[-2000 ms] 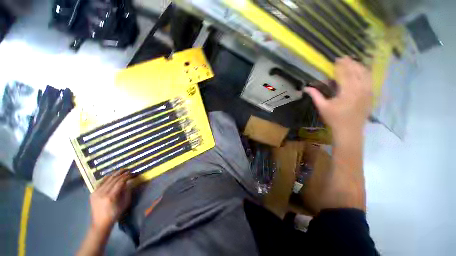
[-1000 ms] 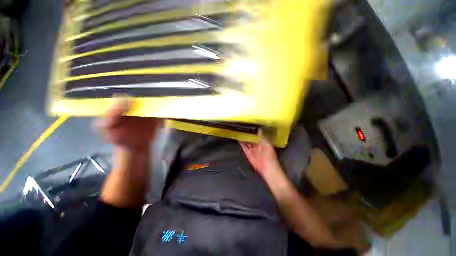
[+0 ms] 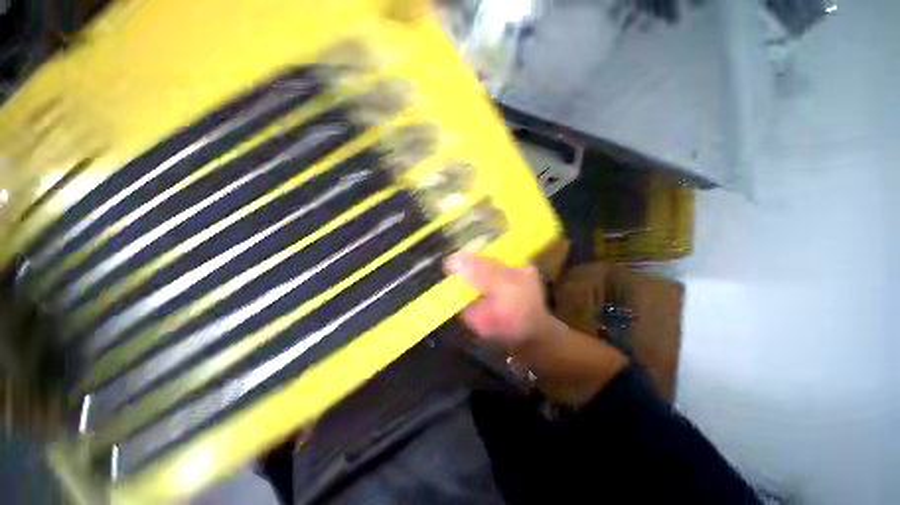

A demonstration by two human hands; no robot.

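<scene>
A large yellow loading plate [image 3: 345,380] fills the left and middle of the view, close to the camera, tilted and blurred. Several black zippers [image 3: 296,222] with pale centre lines lie in its parallel slots. Small clear or metallic pieces [image 3: 474,222] sit at the right slot ends. My right hand [image 3: 503,301] grips the plate's lower right edge. My left hand is not in view; the plate covers much of the left side.
A grey machine table [image 3: 641,89] is at the upper right. A pale control box [image 3: 553,170] shows partly below it. A cardboard box [image 3: 646,321] and a yellow item [image 3: 656,222] are right of the plate. The grey apron [image 3: 419,444] is below.
The raised plate has tilted and shifted left and down across the view. My right hand now holds its lower right edge. My left hand has gone out of sight.
</scene>
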